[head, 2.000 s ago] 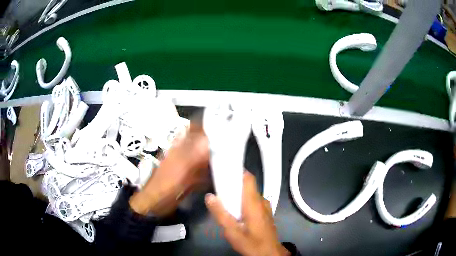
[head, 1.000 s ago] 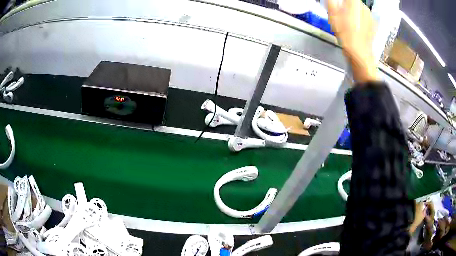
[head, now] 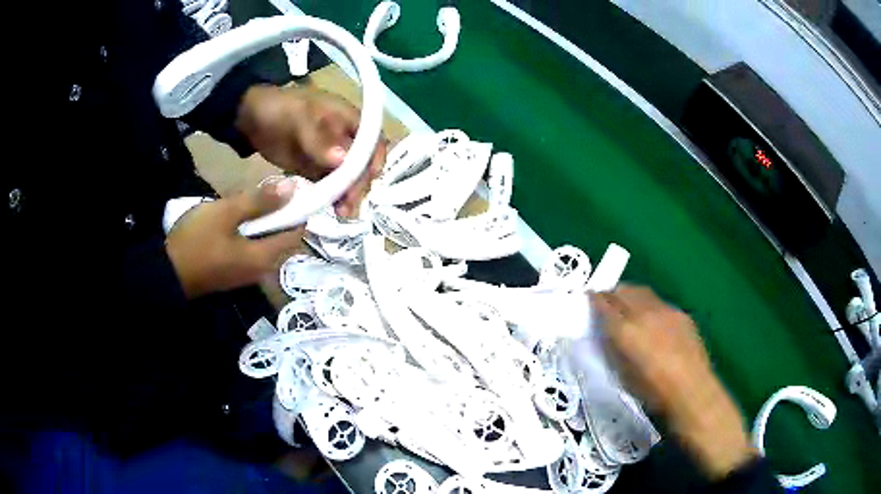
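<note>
A heaped pile of white cover shells, several with round spoked grille ends, fills the middle in the head view. My right hand comes in from the lower right. Its fingers close on a blurred white cover shell at the pile's right side; the grip is partly hidden. My left hand is not in view.
Another person's hands hold a white C-shaped neck fan body at upper left. The green conveyor carries C-shaped housings. A black box with red digits stands beyond; cardboard lies upper left.
The view has swung left and down onto the pile. My right hand has come down from high at the right to the shells. The other person's hands and neck fan body have come into view.
</note>
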